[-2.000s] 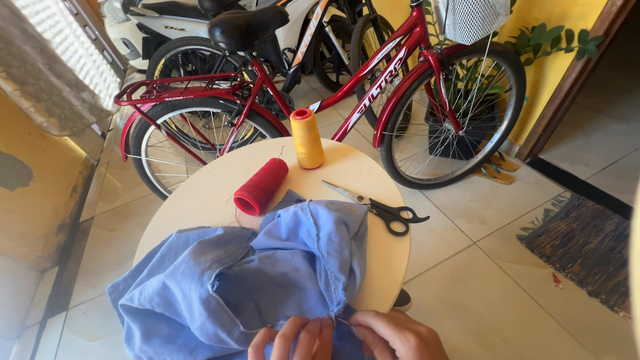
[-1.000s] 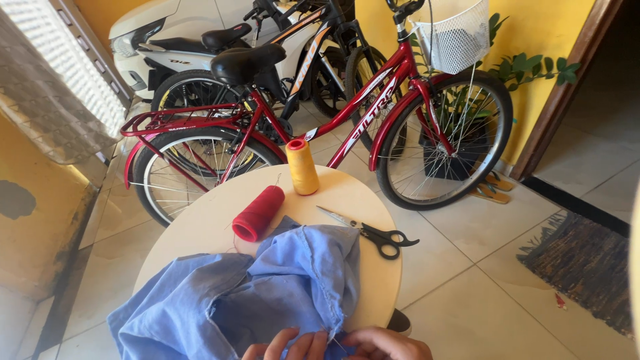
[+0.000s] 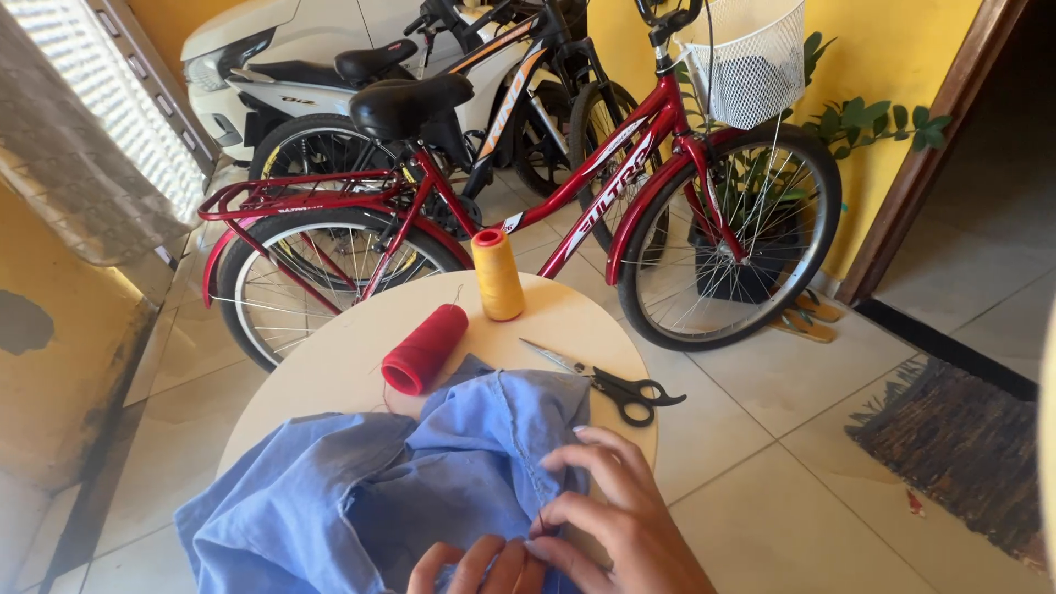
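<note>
Blue cloth (image 3: pixel 289 487) with a frayed seam lies bunched over the near part of a round cream table (image 3: pixel 272 396). My left hand (image 3: pixel 487 565) grips a fold of it at the bottom of the view. My right hand (image 3: pixel 610 511) is beside it, thumb and index finger pinched at the seam on what looks like a fine dark thread or needle, too small to tell; its other fingers are spread. Beyond the cloth, a red thread cone (image 3: pixel 425 349) lies on its side and a yellow thread cone (image 3: pixel 498 276) stands upright. Black-handled scissors (image 3: pixel 606 384) lie partly open at the right edge.
A red bicycle (image 3: pixel 569 198) with a white basket (image 3: pixel 747 66) stands just behind the table. Behind it are another bicycle, a motorcycle and a white car (image 3: pixel 330 25). A potted plant (image 3: pixel 742 256) stands by the yellow wall, and a woven rug (image 3: pixel 949 454) lies at the right.
My right hand has come up and further into view over the seam, its fingers now spread. My left hand stays at the cloth's near edge. The view has tilted up slightly.
</note>
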